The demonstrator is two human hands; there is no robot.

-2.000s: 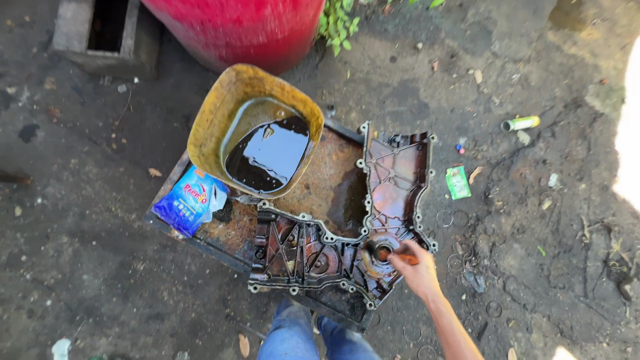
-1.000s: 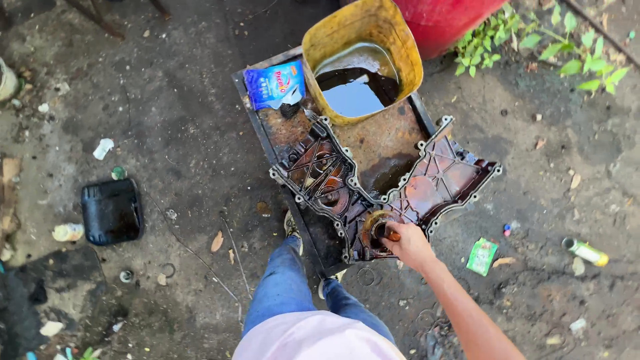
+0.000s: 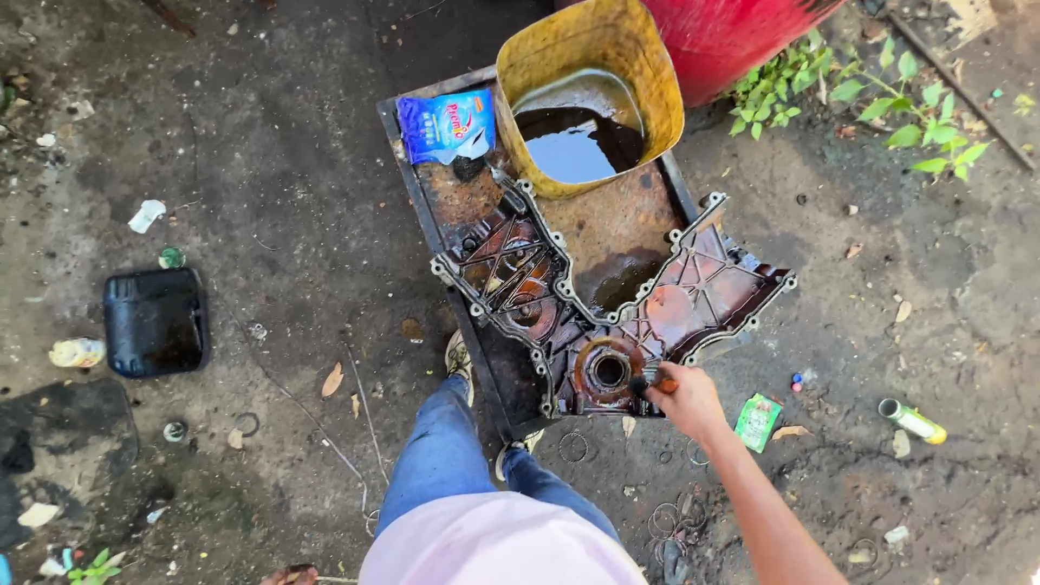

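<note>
My right hand (image 3: 689, 400) grips a small brush (image 3: 656, 383) with an orange handle. Its dark head lies against the oily metal engine timing cover (image 3: 670, 309), just right of the round hole in its lower middle. The cover rests across a rusty metal tray (image 3: 638, 203) with dark raised edges. A cut yellow plastic container (image 3: 593, 97) holding dark liquid stands at the tray's back. To its left lies a torn blue detergent packet (image 3: 445, 126), a dark scrubbing pad (image 3: 467, 168) beside it. At the bottom left edge, fingers (image 3: 291, 575), probably of my left hand, barely show.
A red drum (image 3: 723, 41) stands behind the yellow container, with green plants to its right. On the dirt ground are a black plastic container (image 3: 156, 322) at left, a green packet (image 3: 758, 422) and a small tube-like can (image 3: 912, 421) at right. My feet are against the tray's near side.
The view has shifted considerably. My right hand and the brush have moved from over the cover's round hole to its right side.
</note>
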